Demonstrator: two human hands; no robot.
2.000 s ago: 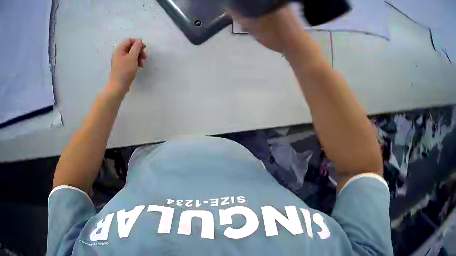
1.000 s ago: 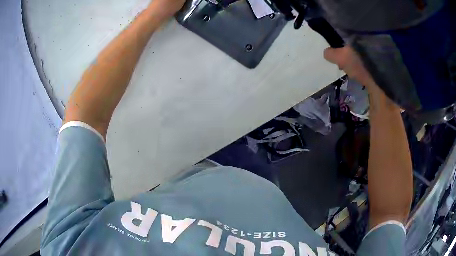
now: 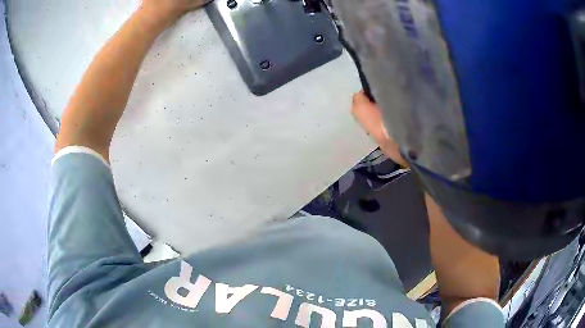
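Note:
The cutting machine's large blue and grey motor housing [image 3: 513,109] fills the right side. Its flat grey metal base plate [image 3: 282,48], with rounded corners and screws, lies on the off-white table at the top centre. My right hand [image 3: 378,128] is at the machine's side, partly hidden behind the housing; its fingers close around a part that is mostly hidden, the handle. My left hand [image 3: 176,5] is at the top edge, beside the plate's left corner, and is cut off by the picture's edge, so its fingers do not show clearly.
The off-white table [image 3: 192,147] ends in an edge running diagonally below the machine. A pale paper-topped lay [image 3: 22,173] with a curved dark edge is at the left, with a small brownish object [image 3: 29,307] on it. Scraps lie on the dark floor [image 3: 378,218].
The motor housing has swung further into view and covers more of the right side. The base plate has turned and moved left. My left hand has gone further up and left, out at the top edge.

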